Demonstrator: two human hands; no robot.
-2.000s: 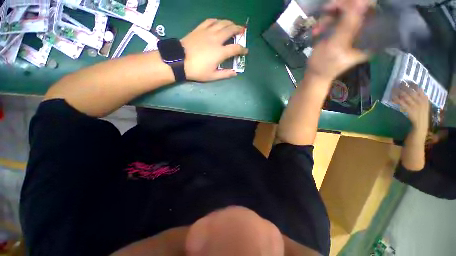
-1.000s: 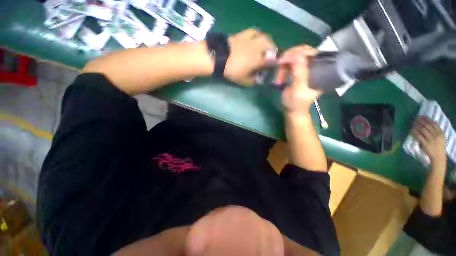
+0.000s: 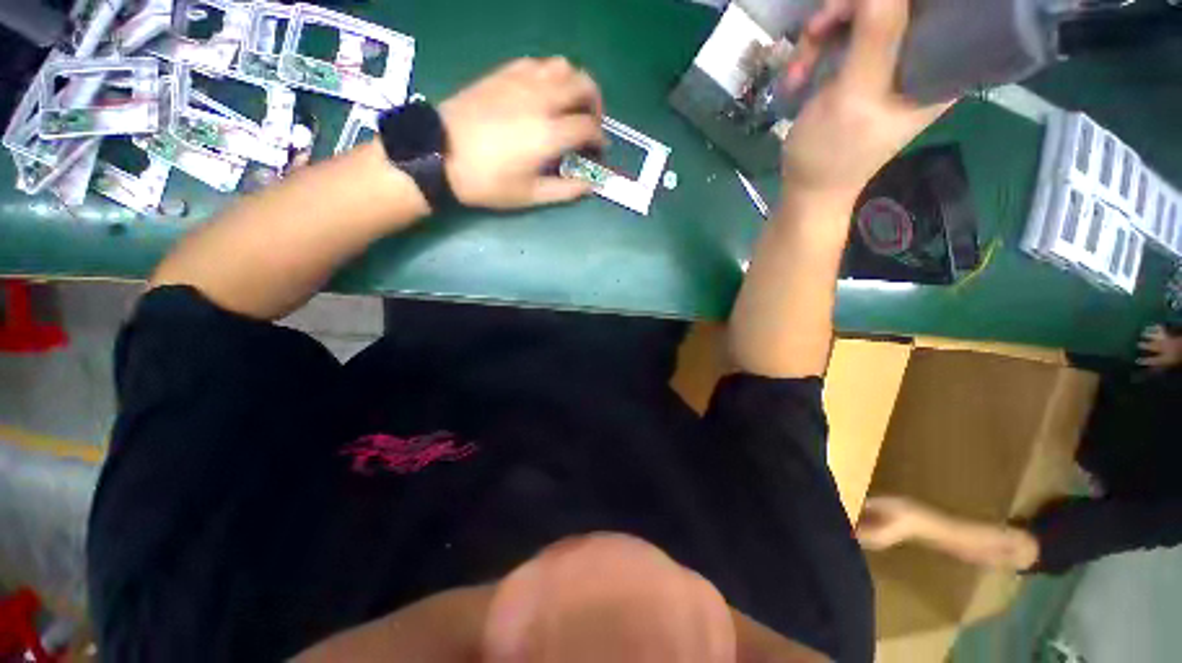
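Observation:
My left hand (image 3: 525, 134), with a black watch on its wrist, rests on a white plastic frame (image 3: 638, 165) that lies on the green bench. A green circuit board (image 3: 586, 170) shows at the frame's near left end by my fingers. My right hand (image 3: 849, 117) is raised at the upper right around a thick grey electric screwdriver (image 3: 975, 49). Its tip is not clearly visible. A metal box, perhaps a screw feeder (image 3: 739, 71), stands just left of my right hand.
Piled frames with boards (image 3: 104, 97) lie at the upper left. A slim rod (image 3: 753, 194) and a black fan (image 3: 914, 220) lie right of centre. Slotted white trays (image 3: 1102, 194) stand at the far right. Another person's hand (image 3: 894, 522) is over an open cardboard box (image 3: 966, 440).
My hands have moved apart. The screwdriver has moved from beside my left hand up and right toward the metal box. The other person's hand has left the trays for the box.

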